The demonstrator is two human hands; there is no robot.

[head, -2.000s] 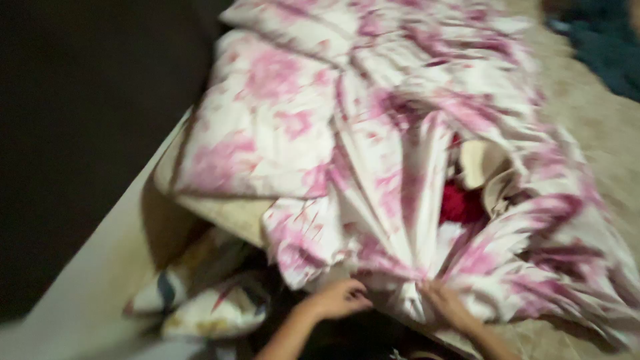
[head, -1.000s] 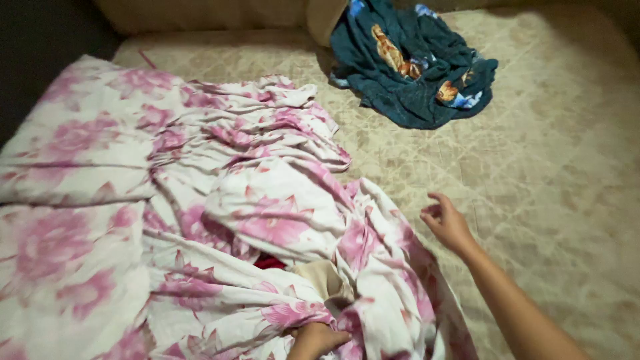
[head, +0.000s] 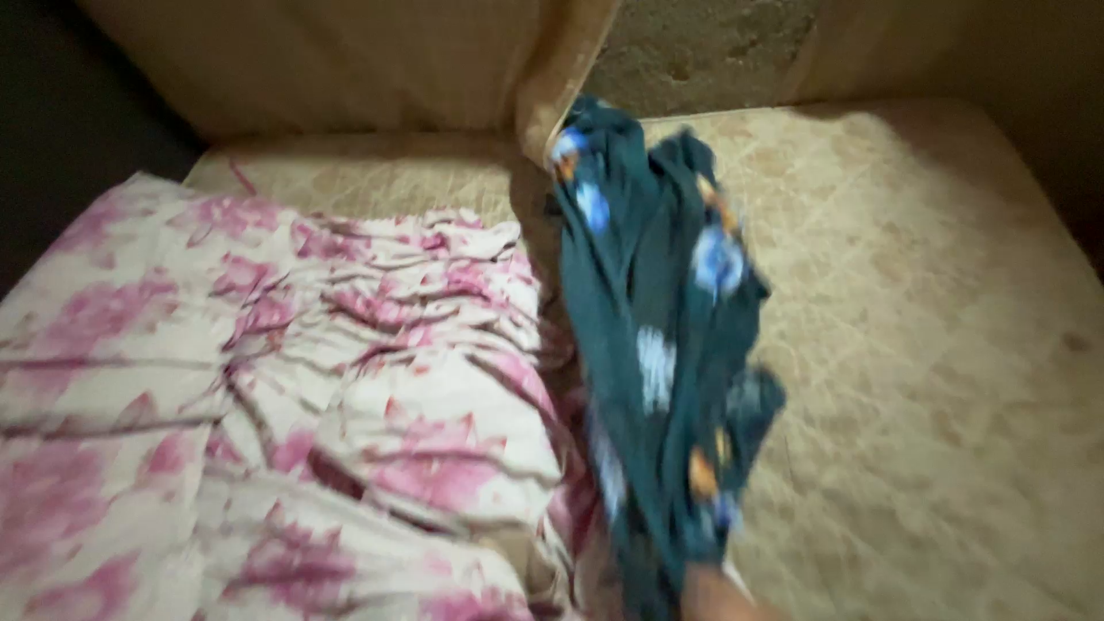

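Note:
At the bottom edge, right of centre, my right hand [head: 720, 595] is shut on a dark teal cloth [head: 647, 293] with blue and orange patterns. The cloth hangs stretched and blurred from the hand toward the far side of the mattress. Left of it lies a white and pink floral fabric [head: 431, 431], flat at the far left and bunched toward the middle. A beige item [head: 517, 552] shows partly among its folds near the bottom. My left hand is out of view.
Beneath everything is a beige patterned mattress [head: 906, 345]. Along its far side hangs a tan curtain or cloth [head: 345, 69], with a rough grey-brown wall [head: 707, 52] showing through a gap. A dark surface [head: 52, 112] stands at the far left.
The teal cloth, lying crumpled at the far side a second ago, is now gripped and drawn out toward me. My left hand, earlier on the floral fabric, has left the view.

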